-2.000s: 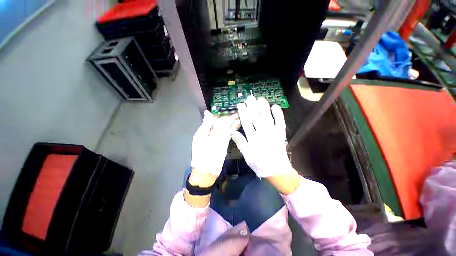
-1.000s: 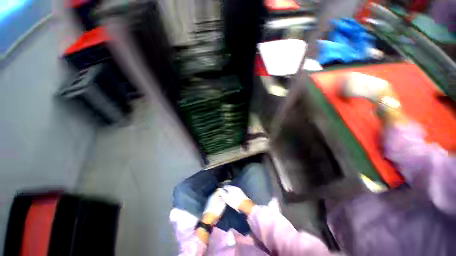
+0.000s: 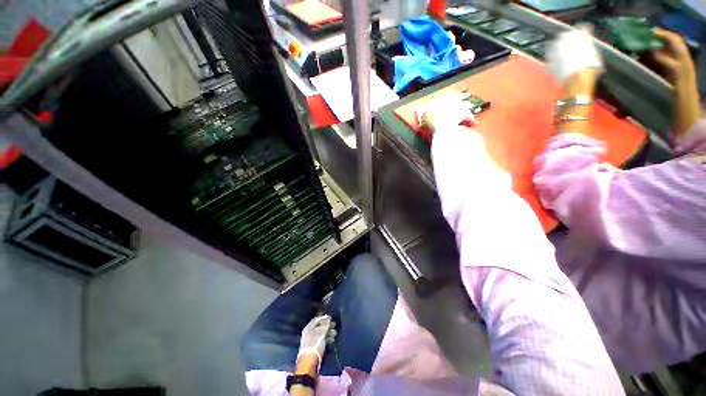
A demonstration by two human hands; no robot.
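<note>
My right hand (image 3: pixel 450 110), in a white glove, reaches out to the orange-red bench mat (image 3: pixel 507 100). Its fingers are at a small dark green board (image 3: pixel 478 104), mostly hidden by the hand; I cannot tell whether they grip it. My left hand (image 3: pixel 316 337), gloved, with a black wrist band, rests on my lap, holding nothing, fingers partly spread. The magazine rack (image 3: pixel 329 246) stands tilted in view in front of me, with a stack of green circuit boards (image 3: pixel 271 209) in its slots.
At the right a person in a pink smock has one gloved hand (image 3: pixel 574 56) over the mat and a bare hand holding a green board (image 3: pixel 631 34). A blue cloth (image 3: pixel 422 54) lies in a black tray. A white sheet (image 3: pixel 352 94) is beside the rack. An empty rack (image 3: pixel 73 226) stands at left.
My right hand has left my lap and reached right onto the mat. My left hand stays on my lap. The view has turned right. The neighbour now holds up a green board.
</note>
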